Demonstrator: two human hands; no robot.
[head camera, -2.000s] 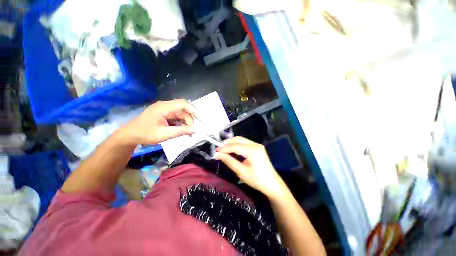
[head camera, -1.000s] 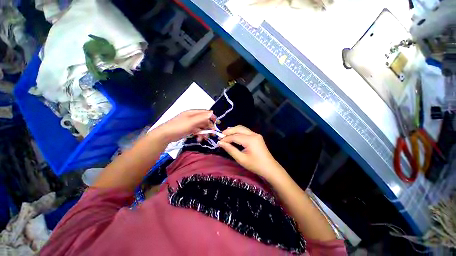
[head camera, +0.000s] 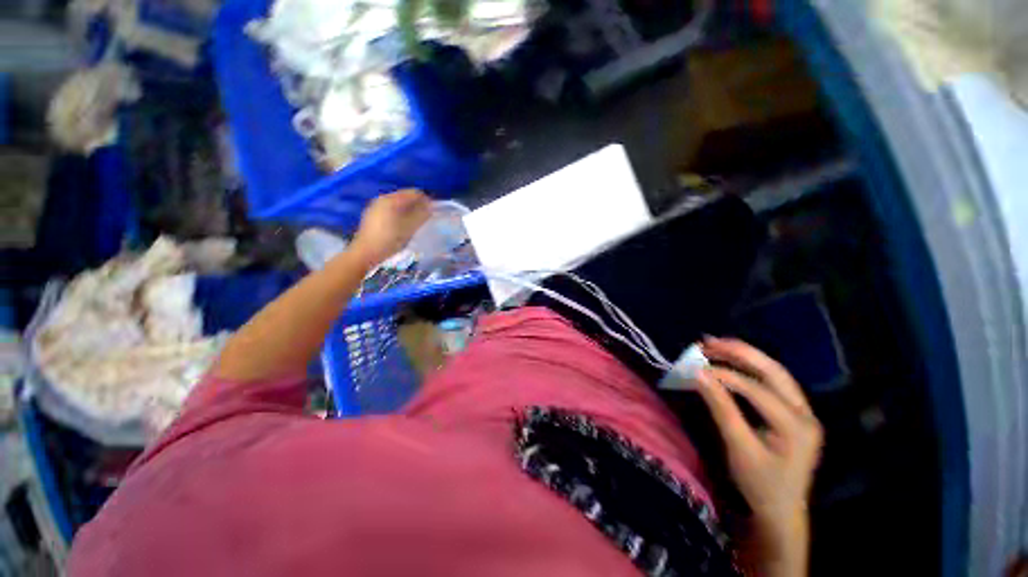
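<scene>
Thin white cords run across my lap from near the white card to my right hand. My right hand pinches a small white piece between thumb and fingers, where the cords end. My left hand is closed at the left of the card, near a pale, blurred loop; I cannot tell whether it grips it. The white card lies over my dark-clothed lap.
A blue crate with white cloth stands ahead left. A blue slatted basket is beside my lap. A heap of cream cloth lies at the left. The curved table edge is at the right.
My hands, close together before, are now far apart, the left out to the left and the right out to the right. The view has swung left, and the shears are out of the picture.
</scene>
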